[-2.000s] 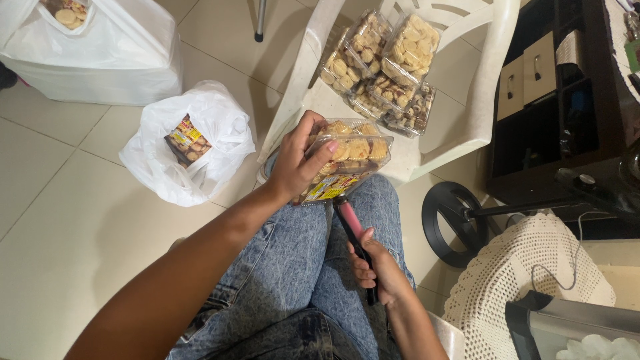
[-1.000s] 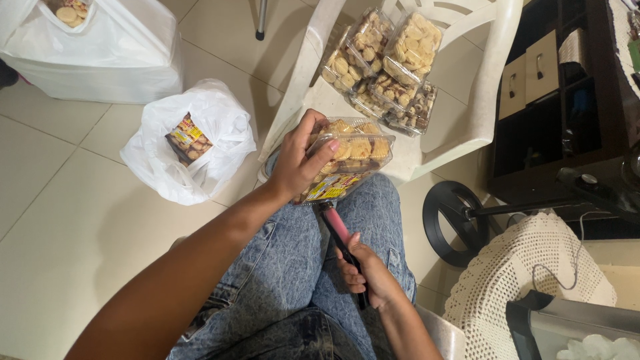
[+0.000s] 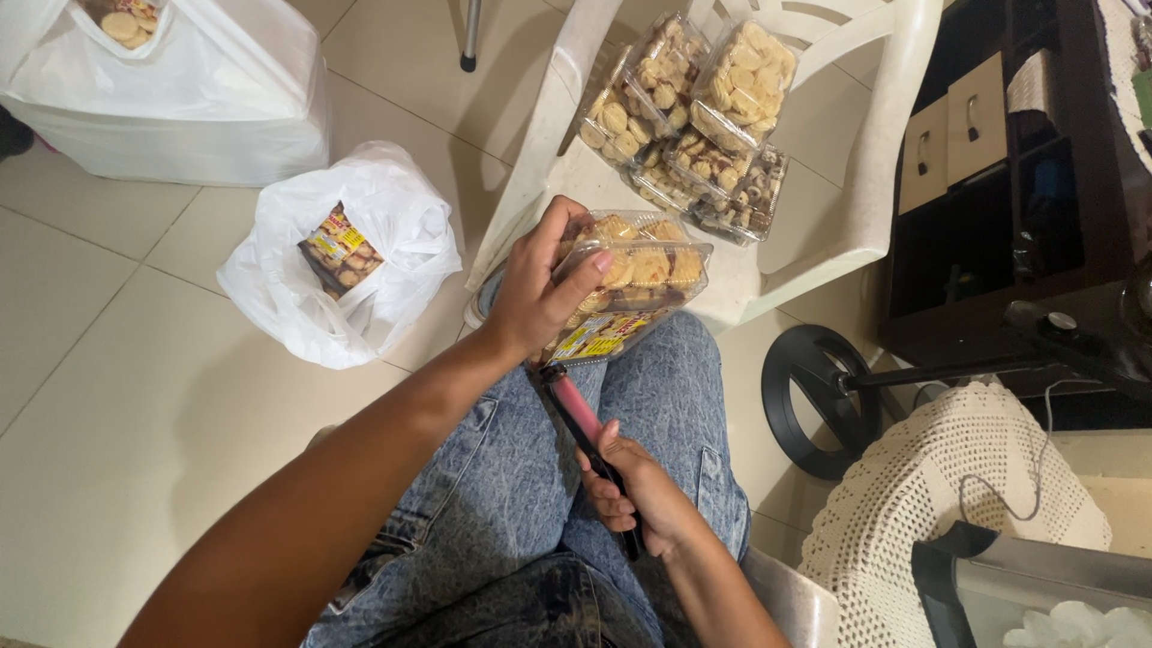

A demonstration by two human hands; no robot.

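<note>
My left hand (image 3: 551, 283) grips the near left side of a clear plastic clamshell box of cookies (image 3: 643, 270), which rests tilted over my knees and bears a yellow and red label. In my right hand (image 3: 630, 490) is a slim black and pink handheld tool (image 3: 576, 405), perhaps a hair straightener or a sealer; its kind cannot be told for sure. The tool's tip touches or nearly touches the box's lower left corner, below the label. Beyond, several more clear boxes of cookies (image 3: 742, 85) lie piled on a white plastic chair (image 3: 841, 270).
An open white plastic bag (image 3: 405, 207) with a labelled cookie pack (image 3: 342, 252) inside stands on the tiled floor at left. A larger full white bag (image 3: 207, 99) is behind it. At right are a round black stand base (image 3: 819, 400), a crocheted cloth (image 3: 954, 477) and a dark cabinet (image 3: 981, 225).
Between two seconds and one second ago, the tool's tip moved left along the box's lower edge, together with my right hand. My left hand stays on the box.
</note>
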